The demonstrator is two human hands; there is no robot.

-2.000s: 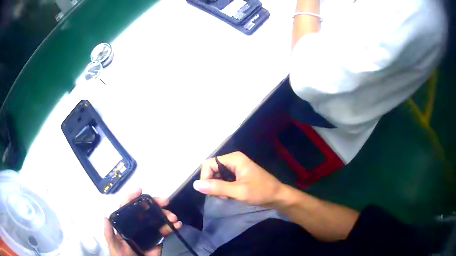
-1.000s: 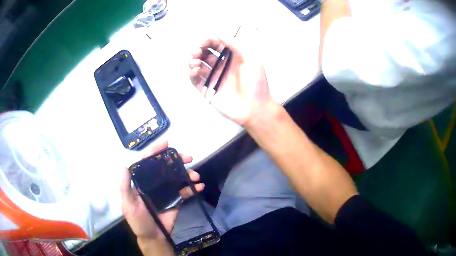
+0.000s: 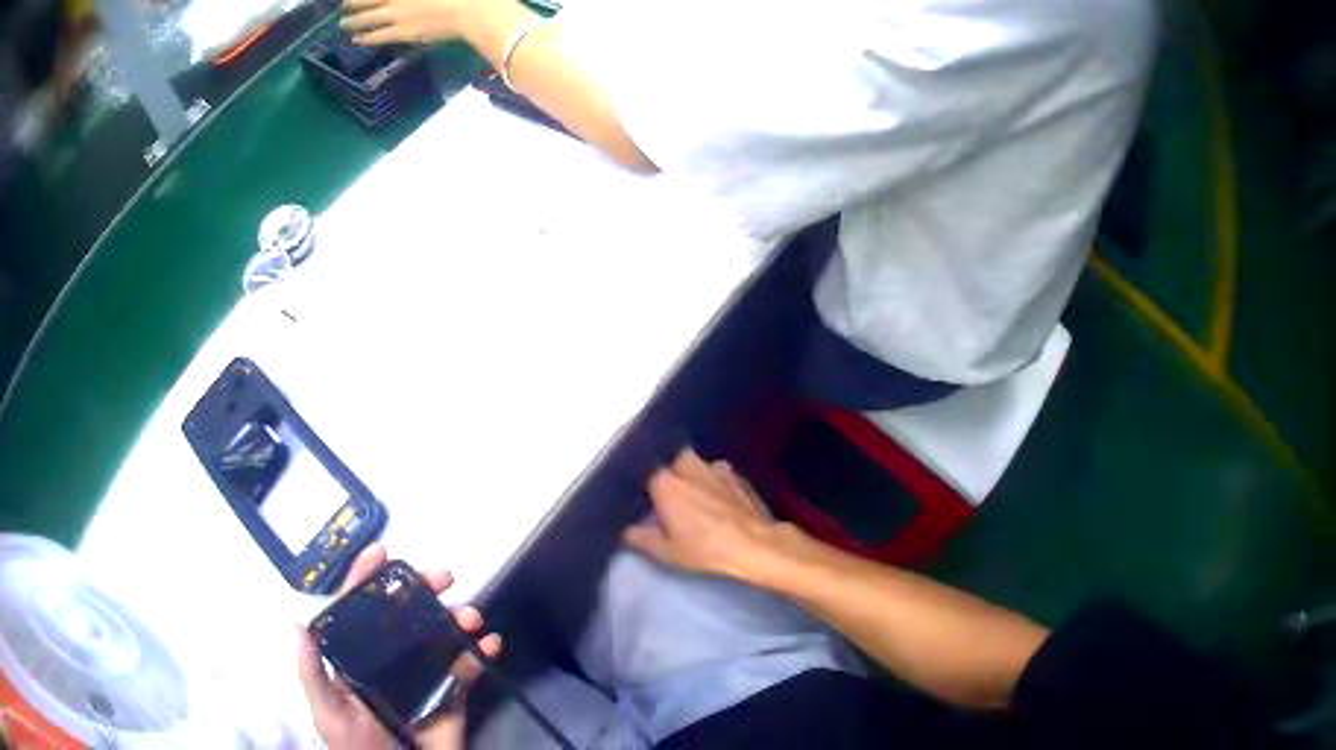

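Note:
My left hand (image 3: 340,706) is at the bottom, left of centre, shut on a black phone middle frame (image 3: 384,645). A dark shiny film covers its upper part, and its lower end is cut off by the picture's edge. My right hand (image 3: 706,516) is over my lap beside the table edge, back of the hand up, away from the frame. No tweezers show; its palm side is hidden. A second phone frame (image 3: 349,506) lies on the white table (image 3: 484,322), with a dark flap inside and gold spots at its near end.
Glassy discs (image 3: 287,232) stand at the table's far edge. A white fan (image 3: 91,645) with orange trim is at lower left. A neighbouring person in white (image 3: 938,191) reaches over black stacked parts (image 3: 366,85). A red stool (image 3: 916,535) is under the table edge.
My right hand has moved from above the table down to my lap, and the tweezers seen in it no longer show. The view has shifted; the neighbour's arm now reaches farther left.

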